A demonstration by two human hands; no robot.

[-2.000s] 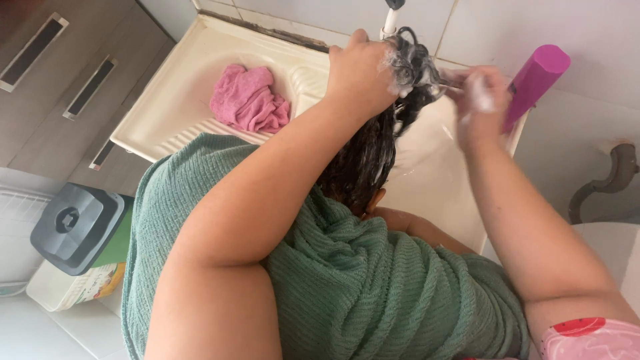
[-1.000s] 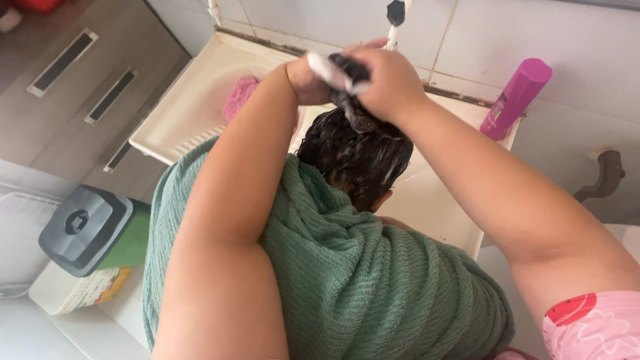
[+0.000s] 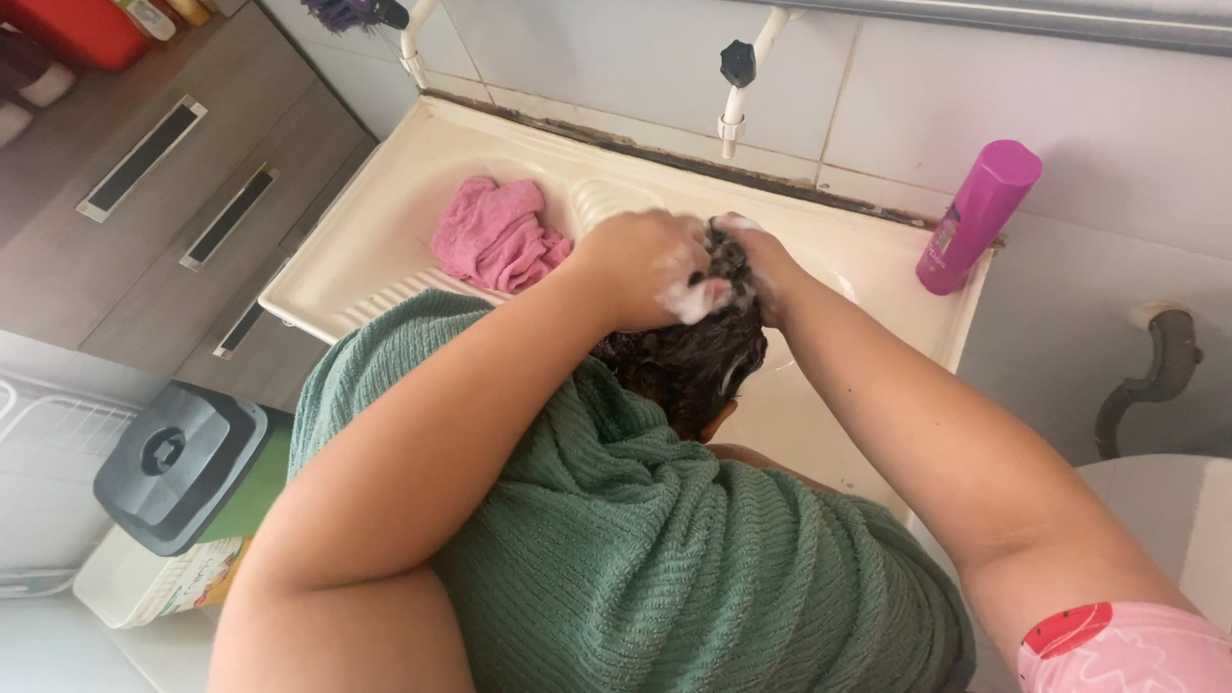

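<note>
A person leans over a cream laundry sink (image 3: 837, 423), with a green ribbed towel (image 3: 626, 539) over the back and shoulders. My left hand (image 3: 654, 269), with white lather on its fingers, is closed on the bunched wet hair (image 3: 729, 260) on top of the person's head. On the right side of the same hair is my right hand (image 3: 760, 265), foamy too, its fingers curled around the strands. Lather also streaks the dark hair lower on the head. The fingertips of both hands are partly hidden by hair and foam.
A pink cloth (image 3: 500, 234) lies in the left basin. A magenta bottle (image 3: 980, 217) stands on the sink's right corner. Above the sink hangs a white tap (image 3: 733, 106). Drawers (image 3: 192, 183) and a grey-lidded green bin (image 3: 183, 462) are at left, a drain pipe (image 3: 1155, 375) at right.
Two seconds ago my hands were farther apart, with hair stretched toward the tap; one second ago they were together above the head. Both now rest lower, close against the head.
</note>
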